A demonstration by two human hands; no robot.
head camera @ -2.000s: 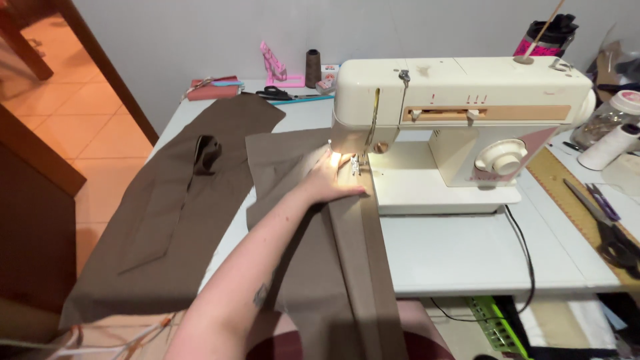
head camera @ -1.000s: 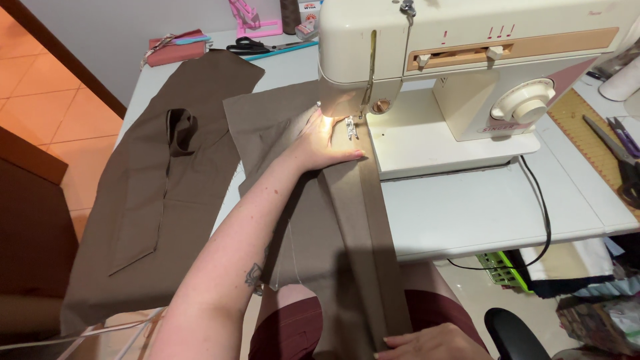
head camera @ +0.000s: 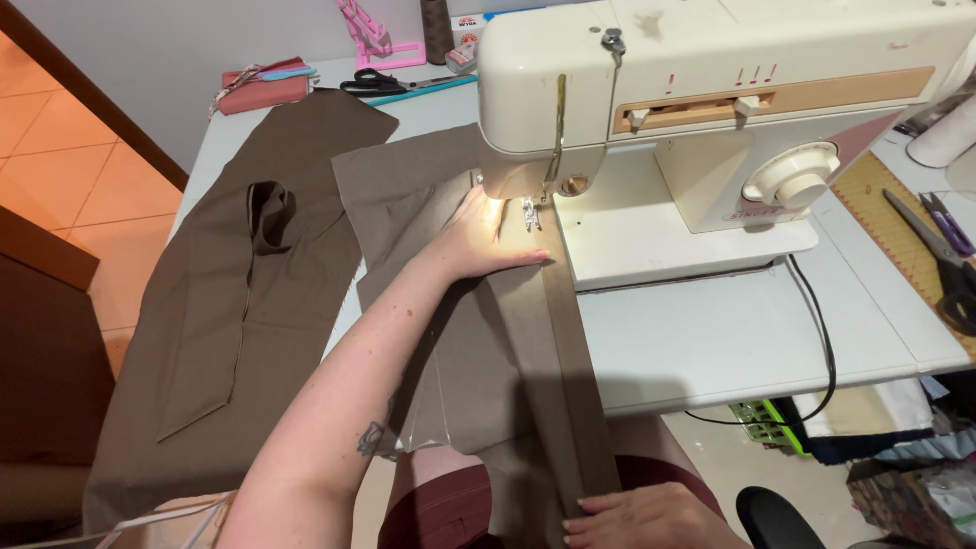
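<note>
A white Singer sewing machine [head camera: 709, 69] stands on the table with its lamp lit. Brown fabric [head camera: 526, 320] passes under the presser foot [head camera: 531, 213] and hangs over the table's front edge, with a folded strip along its right side. My left hand [head camera: 484, 236] lies flat on this fabric just left of the presser foot, fingers partly hidden behind the machine head. Low in the view, my right hand [head camera: 648, 518] rests on the hanging end of the folded strip; whether it pinches the cloth is hard to tell. A second brown fabric piece [head camera: 206, 305] with a loose band lies to the left.
Black-handled scissors [head camera: 404, 82], a thread cone [head camera: 438, 30], a pink stand [head camera: 389, 55] and a red pouch [head camera: 263, 91] sit behind. To the right are a yellow ruler [head camera: 888, 206], large shears [head camera: 945, 267] and purple snips [head camera: 945, 225]. A black cable [head camera: 827, 343] hangs over the front edge.
My right hand, out of sight two seconds ago, has come in at the bottom onto the strip. My left hand stays beside the presser foot. The view has moved closer to the machine.
</note>
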